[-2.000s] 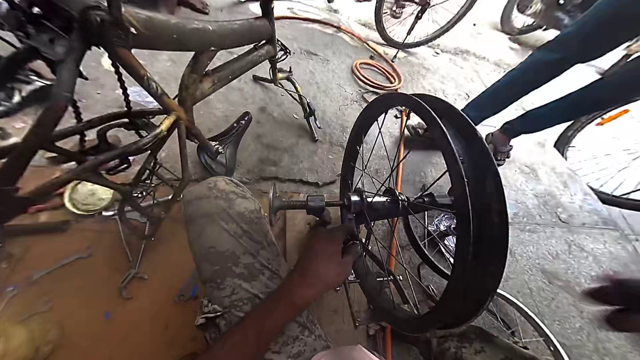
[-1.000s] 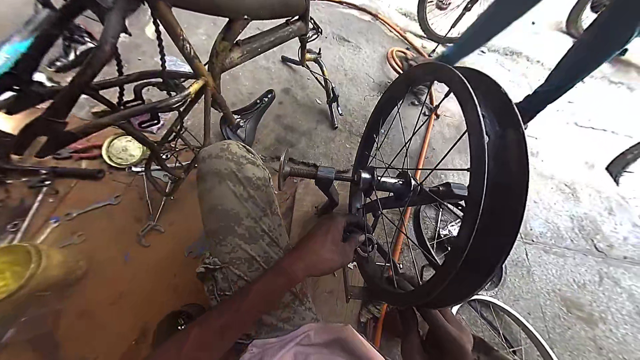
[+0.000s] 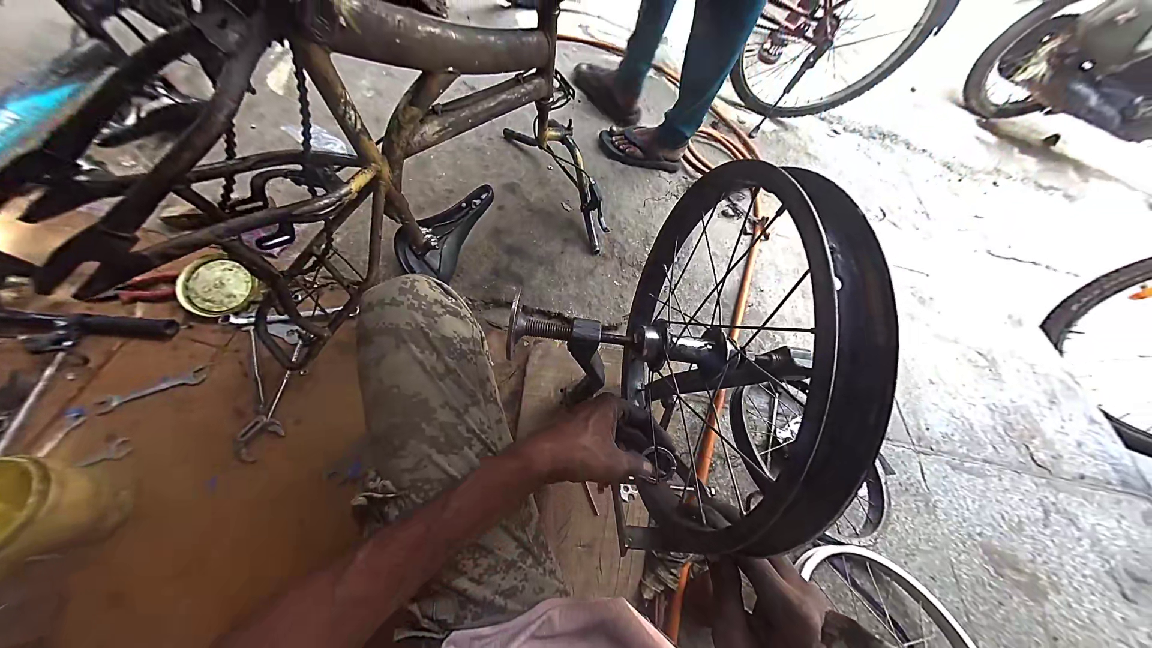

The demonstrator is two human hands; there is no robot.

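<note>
A black spoked bicycle wheel [image 3: 850, 360] stands upright, its hub [image 3: 688, 346] on a metal stand with a threaded spindle [image 3: 544, 328]. My left hand [image 3: 598, 441] is at the near left side of the rim, its fingers around a small ring-shaped metal tool [image 3: 660, 463] among the spokes. My right hand [image 3: 765, 594] is under the bottom of the rim, palm side up; its fingertips are partly hidden behind the rim, so its grip does not show clearly.
A bicycle frame [image 3: 432, 40] stands upper left, with a saddle [image 3: 445, 234] near it. Open-end wrenches [image 3: 153, 391] and a yellow container [image 3: 45, 504] lie left. An orange hose [image 3: 742, 306] runs behind the wheel. A person's sandalled feet [image 3: 643, 148] are beyond it. Another rim [image 3: 886, 576] lies lower right.
My right hand, away at the right edge two seconds ago, has come in under the wheel's rim. My left hand has stayed by the rim. The other person's legs have shifted left in the view.
</note>
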